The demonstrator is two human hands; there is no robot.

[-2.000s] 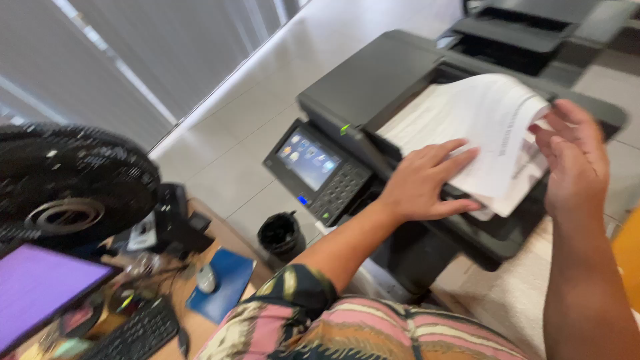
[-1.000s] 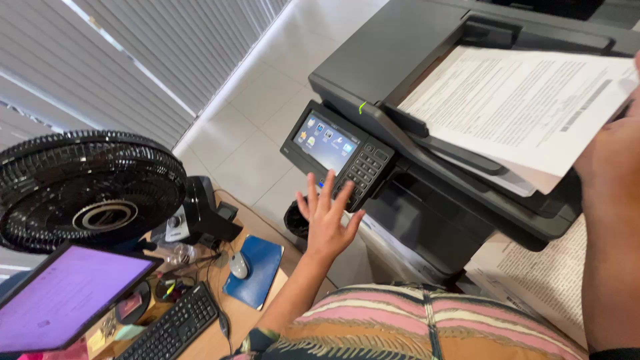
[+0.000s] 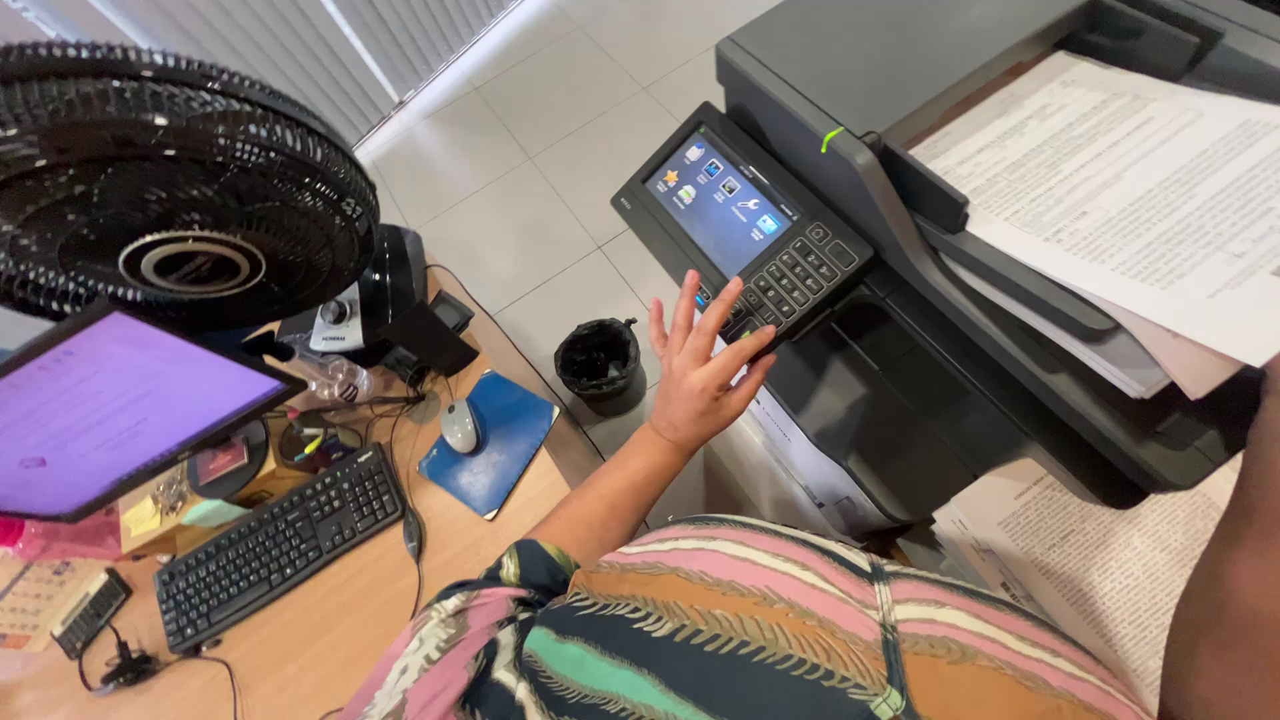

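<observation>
My left hand [image 3: 705, 375] is spread over the lower edge of the control panel [image 3: 745, 230] of a dark multifunction printer [image 3: 850, 60]; a fingertip is at the keys by a lit green button, and the hand holds nothing. The panel's touchscreen [image 3: 715, 195] is lit with several icons. Printed sheets [image 3: 1120, 190] lie in the document feeder on top, with more paper [image 3: 1060, 330] on the tray below them. Of my right arm only the forearm [image 3: 1220, 560] shows at the right edge; the right hand is outside the view.
On the wooden desk [image 3: 480, 610] at left are a keyboard [image 3: 280, 545], a mouse [image 3: 460, 426] on a blue pad [image 3: 505, 450], a monitor [image 3: 130, 410] and a black fan [image 3: 180, 190]. A lined waste bin [image 3: 600, 365] stands on the floor. Printed papers [image 3: 1080, 530] lie below the printer.
Two seconds ago both my hands were on the sheets at the feeder. My left hand has since moved to the control panel, and my right hand has left the view.
</observation>
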